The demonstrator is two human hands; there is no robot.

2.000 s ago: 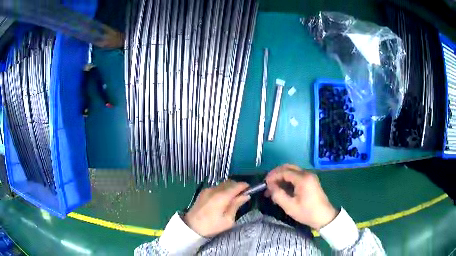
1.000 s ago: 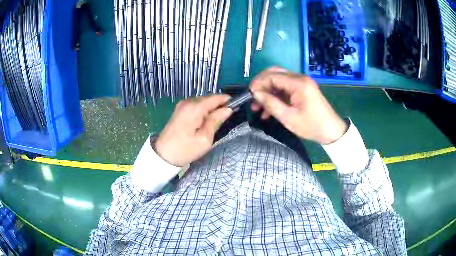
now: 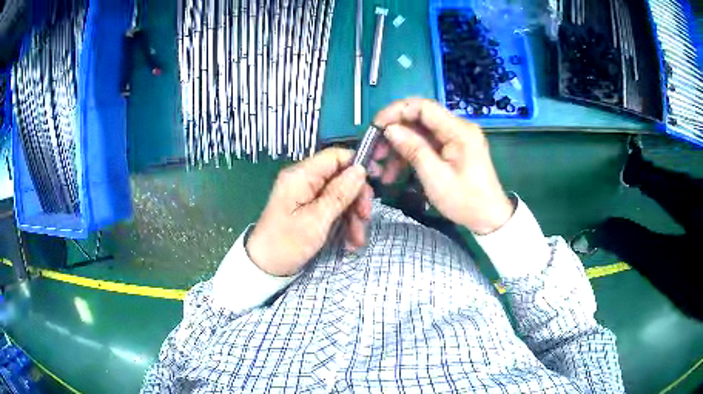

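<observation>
My left hand (image 3: 308,204) is closed around a short silver tube (image 3: 368,146) in front of my chest, beyond the bench's front edge. The tube's upper end sticks out, tilted up and to the right. My right hand (image 3: 443,158) has its thumb and index finger at this upper end, where something small and dark shows; its shape is too small to tell. The tube's lower part is hidden in my left hand.
A row of tubes (image 3: 254,77) lies left of centre, with two single tubes beside it. A blue bin (image 3: 523,111) of black pieces, a black tray (image 3: 647,108) and bright tubes (image 3: 690,73) are right. A blue tote (image 3: 108,154) is left. A person's dark-clothed legs (image 3: 663,238) show right.
The tube in my hands has turned more upright. The bench view has shifted, first up and then left. Dark-clothed legs have come into view at the right.
</observation>
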